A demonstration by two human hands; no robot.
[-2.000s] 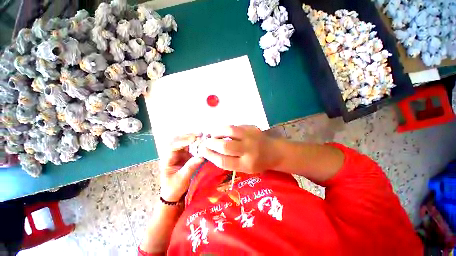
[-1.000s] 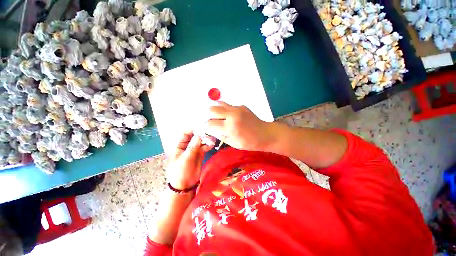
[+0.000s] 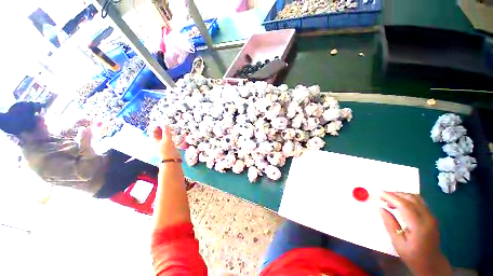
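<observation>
My left hand (image 3: 164,136) is stretched out at the left end of the large pile of whitish ruffled ornaments (image 3: 238,124). Glare blurs its fingers, and whether it holds a piece cannot be told. My right hand (image 3: 413,223) is over the right part of the white sheet (image 3: 324,183), fingers bent around a thin pale stick (image 3: 401,231), of which only a short bit shows. The fingertips are just right of the round red spot (image 3: 360,194) on the sheet.
A short row of ornaments (image 3: 453,151) lies right of the sheet. Behind are a pink bin (image 3: 284,43), a blue tray (image 3: 324,22) and a dark tray (image 3: 432,54). A seated person (image 3: 59,156) is at far left, near a red stool (image 3: 135,195).
The view has swung left. My left hand has left the spot in front of my body and reached out to the pile. My right hand has moved apart from it, beside the red spot.
</observation>
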